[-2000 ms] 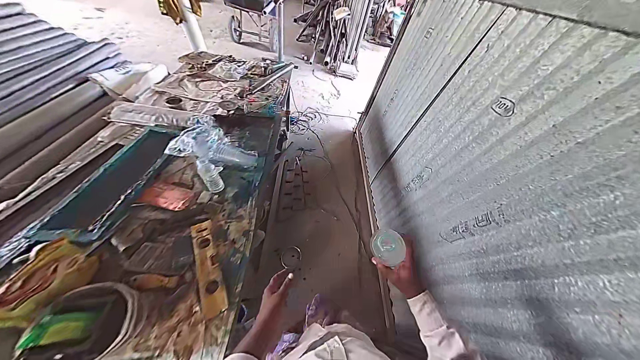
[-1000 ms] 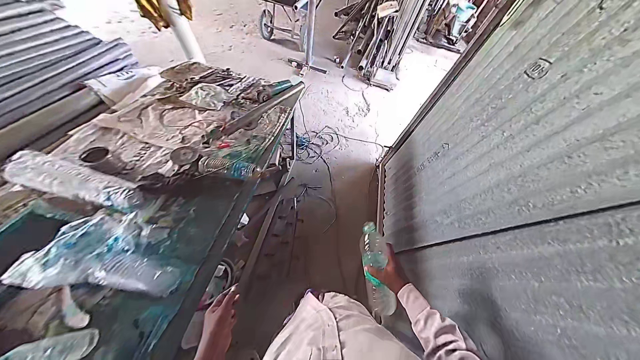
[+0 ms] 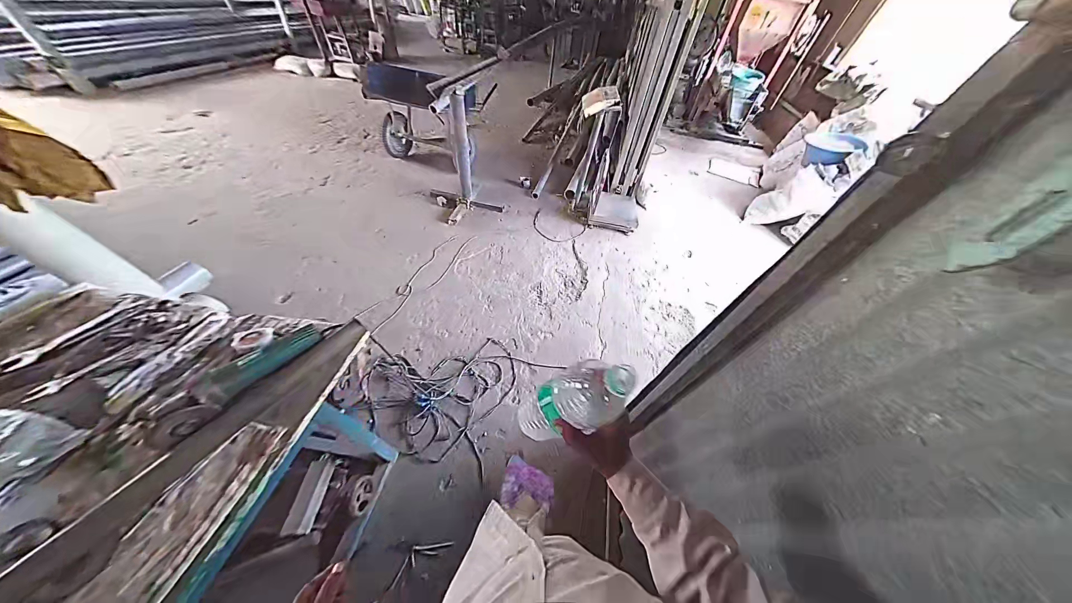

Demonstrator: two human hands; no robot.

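My right hand [image 3: 599,444] is closed around a clear plastic bottle [image 3: 579,399] with a green label, held tilted beside the edge of the metal sheet panel. Only the fingers of my left hand [image 3: 322,584] show at the bottom edge, near the workbench's lower shelf; whether they hold anything is not visible. On the workbench [image 3: 193,511] to the left lies a green power tool [image 3: 260,364] among scattered tools and scraps. Beyond the bench corner, a tangle of cable [image 3: 444,402] lies on the floor, left of the bottle.
A metal stand [image 3: 462,159] and a wheelbarrow [image 3: 410,88] are ahead. Metal pipes and bars [image 3: 645,109] lean upright near the centre. A large corrugated metal panel [image 3: 871,402] borders the right side. Sacks [image 3: 791,197] and a blue basin [image 3: 833,148] stand at the far right.
The view has moved forward past the bench and tilted up. My right hand still holds the bottle, now tilted sideways rather than nearly upright. My left hand has dropped lower in view.
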